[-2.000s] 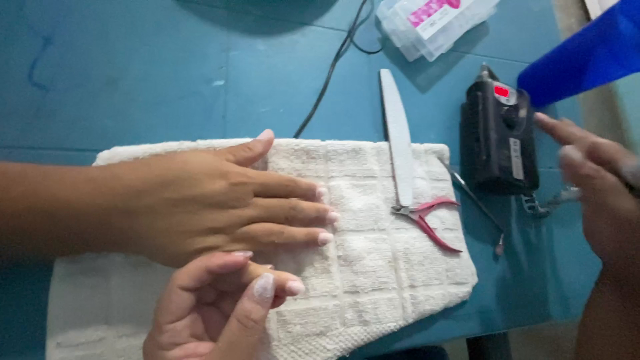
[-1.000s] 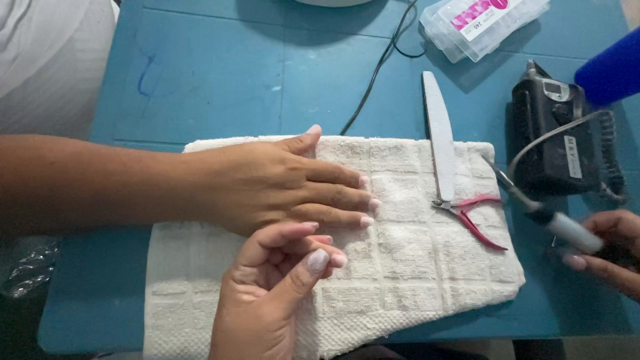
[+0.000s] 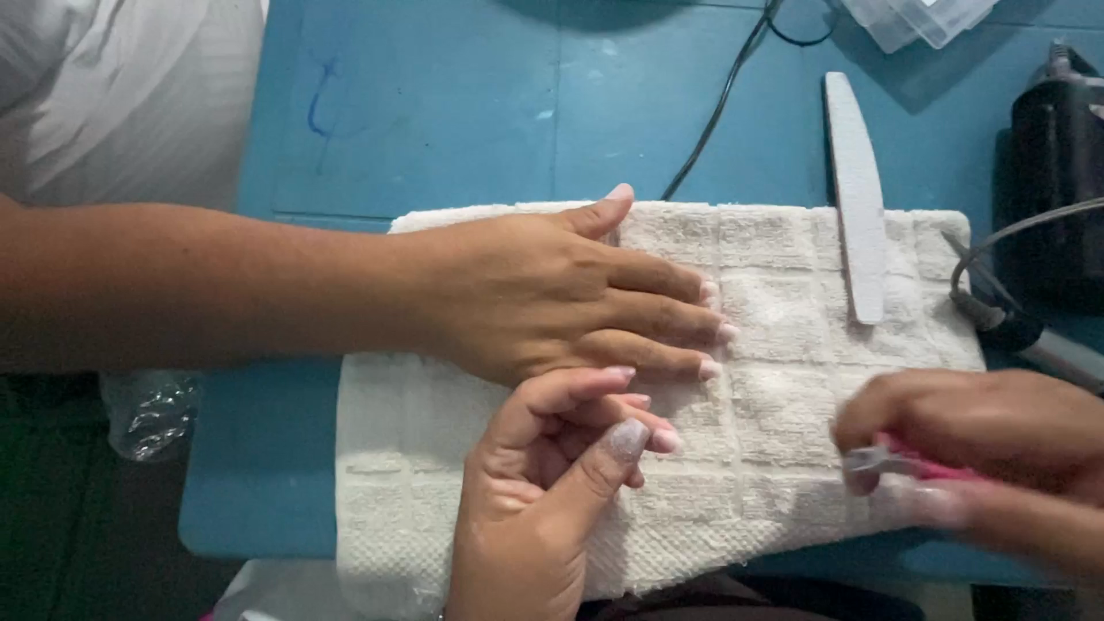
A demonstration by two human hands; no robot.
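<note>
My left hand [image 3: 552, 500] holds the little finger of another person's hand [image 3: 517, 293] between thumb and fingers. That person's hand lies palm down on a white towel [image 3: 776, 517], fingers pointing right. At the right, my right hand [image 3: 975, 440], blurred by motion, grips cuticle nippers [image 3: 897, 461] with pink handles, their metal jaws pointing left. A pale nail file [image 3: 858, 207] lies partly on the towel, above and left of my right hand. The handpiece [image 3: 1052, 349] of an electric nail drill rests at the towel's right edge.
The black drill unit [image 3: 1052, 190] stands at the right, its cord curving to the handpiece. A clear plastic box [image 3: 923, 17] is at the top right of the blue table [image 3: 448, 112]. A black cable [image 3: 720, 112] runs to the towel's top edge.
My right hand has let go of the drill handpiece it held one second ago and has picked up the pink-handled nippers from the towel. My left hand keeps its hold on the little finger.
</note>
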